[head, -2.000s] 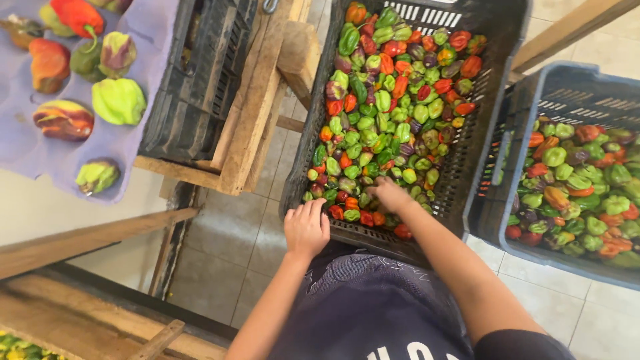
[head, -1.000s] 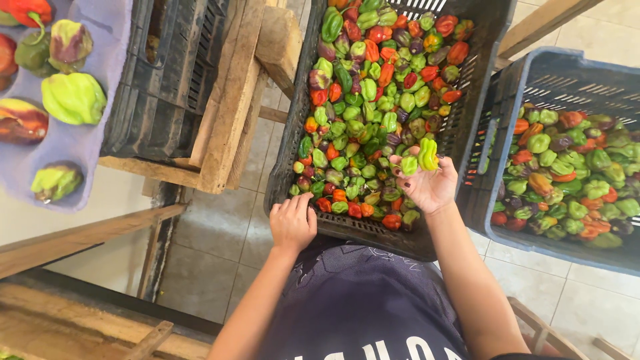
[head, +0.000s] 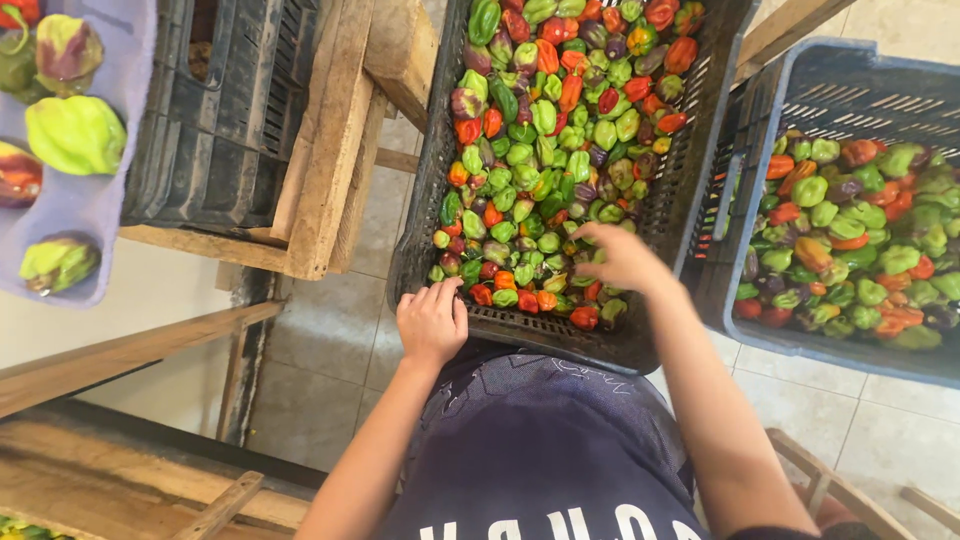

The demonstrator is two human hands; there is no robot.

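Note:
A black plastic crate [head: 525, 334] in front of me holds a layer of small wrinkled peppers [head: 525, 180], green, red, orange and purple. At its near left edge rests my left hand [head: 433, 321], the fingers curled over the rim beside the peppers; whether they hold anything is hidden. My right hand [head: 619, 259], slightly blurred, is over the peppers in the near right part of the crate. Its fingers are spread, with no pepper seen between them.
To the right stands a blue-grey plastic crate [head: 757, 330] of similar peppers. At the upper left, a purple moulded tray [head: 75, 210] bears larger-looking peppers, beside a black crate [head: 202, 157] on a wooden frame [head: 330, 165]. Wooden bars cross the lower left.
One second ago my right hand was palm up with yellow-green peppers at its fingers near the crate's right side; now it is turned down over the pile without them. My left hand remains at the rim.

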